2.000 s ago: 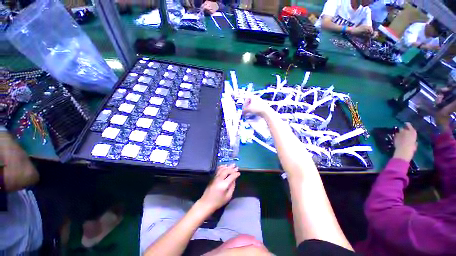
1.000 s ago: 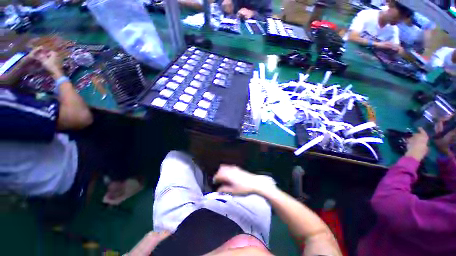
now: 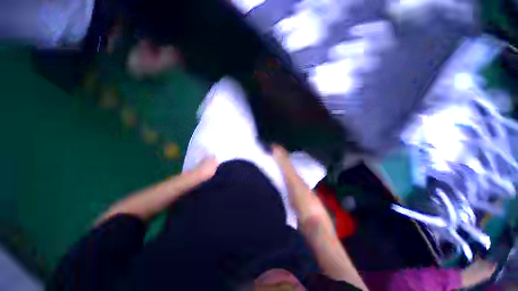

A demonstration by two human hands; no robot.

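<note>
The view is strongly blurred. My left hand (image 3: 205, 168) is at my hip on the light trousers (image 3: 224, 122); its fingers cannot be made out. My right hand (image 3: 279, 154) is over my other thigh, also blurred, and I cannot tell its finger shape. No item shows in either hand. The heap of white flat cables (image 3: 448, 139) lies on the bench at the right, away from both hands. The large tray (image 3: 392, 85) with blurred pale boards (image 3: 335, 77) is at the upper right.
The bench edge (image 3: 417, 227) runs diagonally at the right. A red stool (image 3: 339, 213) stands below it. Another person's purple sleeve (image 3: 417, 279) and hand (image 3: 479, 273) are at the lower right. Green floor (image 3: 62, 148) with yellow marks is at the left.
The view has swung down and tilted, so the bench now sits at the upper right. My right hand has moved back from in front of my lap to my thigh. My left hand now shows at my hip.
</note>
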